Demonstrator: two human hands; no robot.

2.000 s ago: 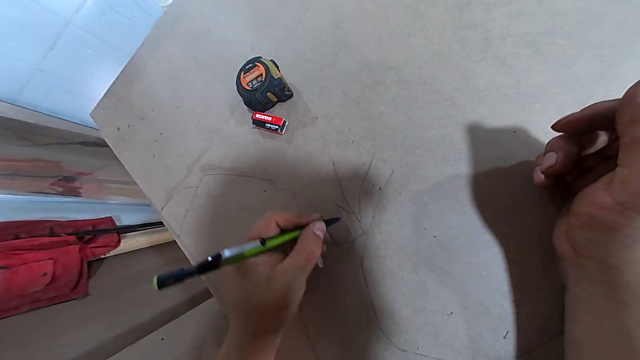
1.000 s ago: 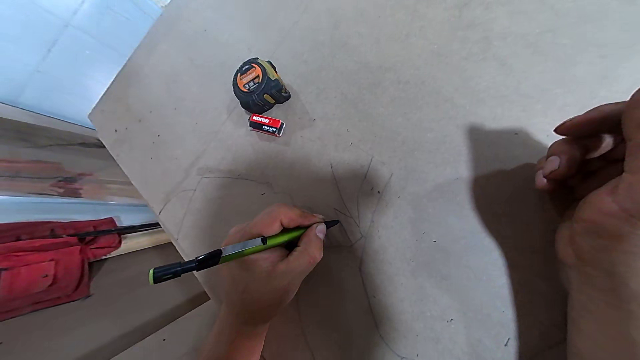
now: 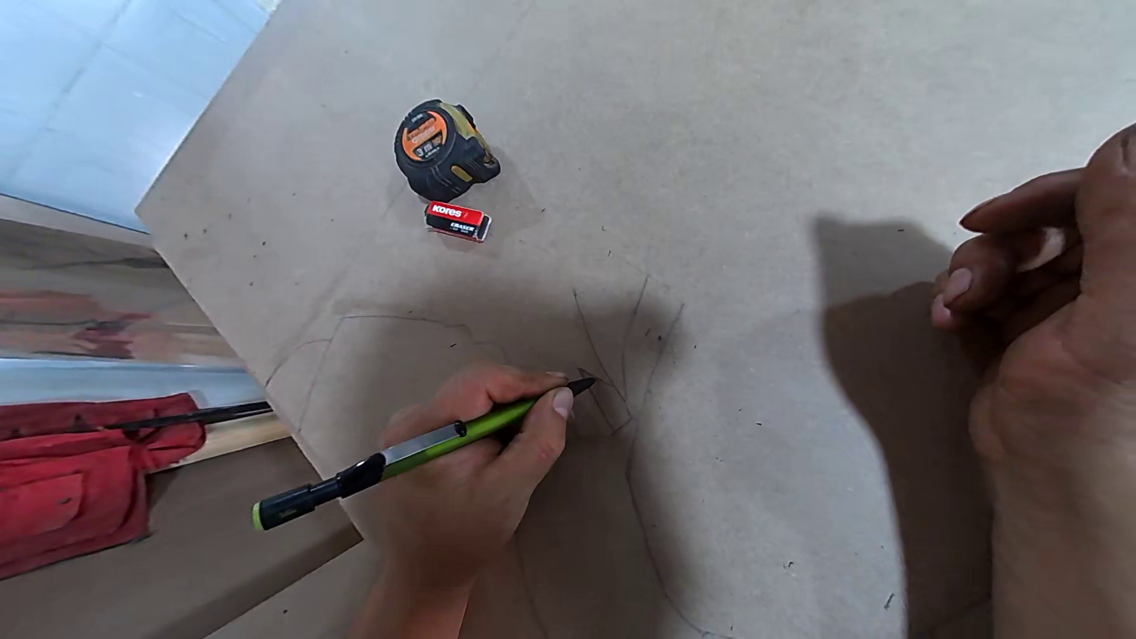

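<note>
Between the thumb and fingers of my left hand [image 3: 470, 470] is a green and black mechanical pencil [image 3: 497, 421]. Its dark tip lies at short pencil lines [image 3: 607, 399] on a large greyish-beige board [image 3: 799, 106]. More thin lines, some straight and some curved, run above, left of and below that hand, partly in its shadow. My right hand [image 3: 1038, 293] is at the right edge, fingers loosely curled and apart, with no object seen in it. Farther up the board stand a black and yellow tape measure [image 3: 444, 151] and, just below it, a Kores eraser in a red and black sleeve [image 3: 457, 222].
The board's angled edge [image 3: 209, 306] runs down the left side. Beyond it lie a red cloth item with a pocket [image 3: 71, 497], a dark thin rod [image 3: 222, 413] and a pale blue tiled surface [image 3: 98, 89]. Small dark specks dot the board.
My left hand, still holding the pencil, has shifted slightly to the left, and the pencil's rear end has swung a little. The tape measure, the eraser and my right hand stay about where they were.
</note>
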